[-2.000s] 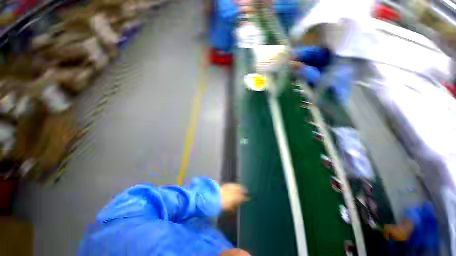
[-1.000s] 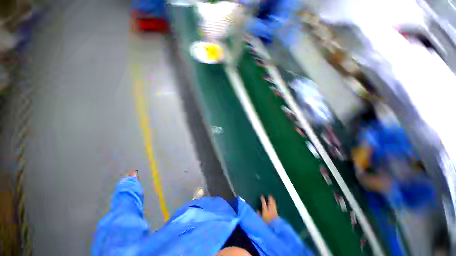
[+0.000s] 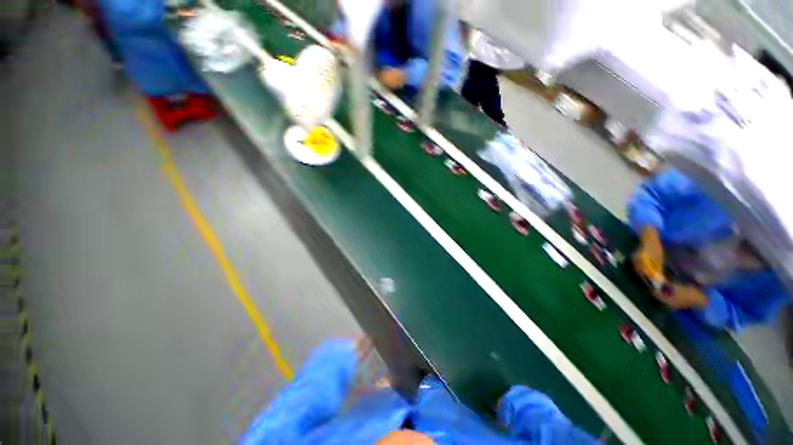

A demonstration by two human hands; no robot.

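My left hand point(image 3: 363, 349) is small and blurred beyond its blue sleeve, beside the bench edge; whether it holds anything cannot be told. My right sleeve shows at the bottom over the dark green side bench point(image 3: 417, 295), but no right hand can be made out. A small pale scrap point(image 3: 386, 284) lies on this bench near its edge. Beyond a white rail, small dark red-edged units point(image 3: 593, 295) lie in a spaced row on the green belt point(image 3: 487, 252). A small white item point(image 3: 554, 255) lies among them.
A round white fan with yellow centre point(image 3: 313, 145) stands on the bench, by clear plastic bags point(image 3: 217, 39). Upright posts rise beyond it. A person in blue point(image 3: 696, 235) works across the belt, near more bags point(image 3: 526, 174). A red stool-like object point(image 3: 183, 110) stands at upper left.
The view has turned, so bench and belt now run diagonally to the lower right. My right hand, open over the bench a second ago, no longer shows. My left sleeve appears closer to the bench.
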